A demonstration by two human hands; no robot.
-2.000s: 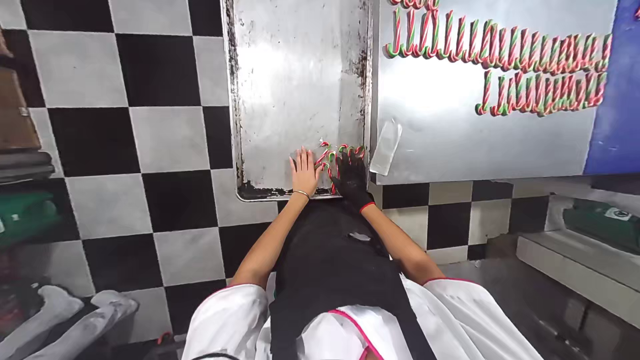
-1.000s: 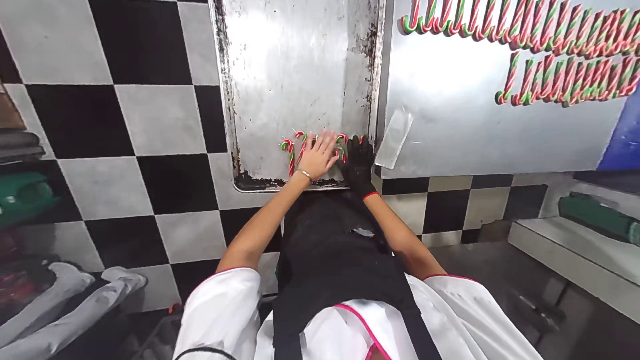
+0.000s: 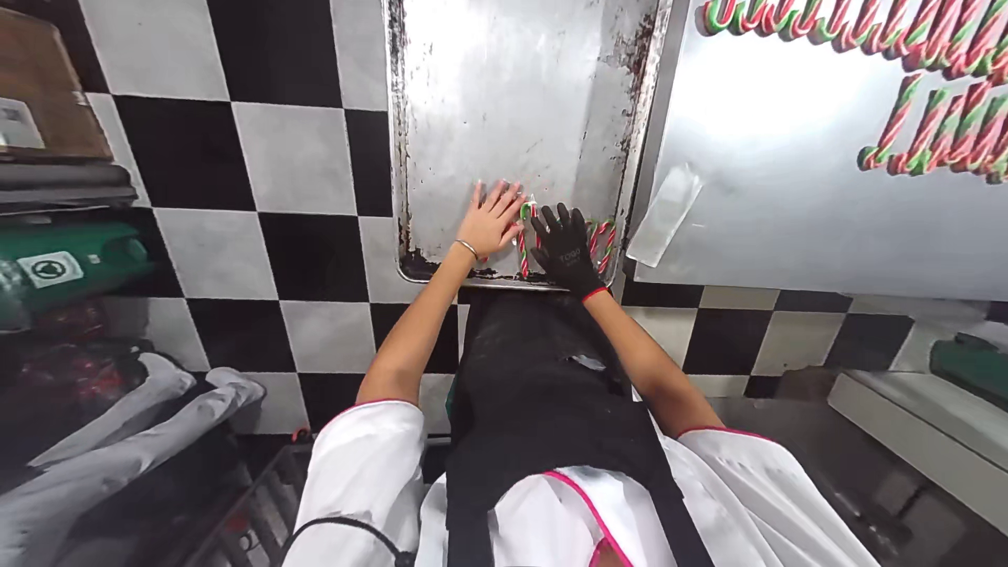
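Several small red, green and white candy canes (image 3: 523, 250) lie in a row at the near end of a worn metal baking tray (image 3: 504, 134). My left hand (image 3: 490, 223), bare with a bracelet at the wrist, rests flat with fingers spread over the left part of the row, partly hiding canes. My right hand (image 3: 565, 248), in a black glove, lies with fingers spread over the middle of the row. To its right, more canes (image 3: 605, 246) show near the tray's right wall. Neither hand is closed around a cane.
A metal table (image 3: 772, 228) stands against the tray's right side. On it are a strip of clear plastic (image 3: 668, 214) and two rows of candy canes (image 3: 929, 142). Checkered floor lies left, with a cardboard box (image 3: 47, 87) and a green container (image 3: 79, 252) beyond.
My right hand has moved left, away from the tray's right wall, uncovering canes there. My left hand has shifted left over the canes that showed beside it a second ago.
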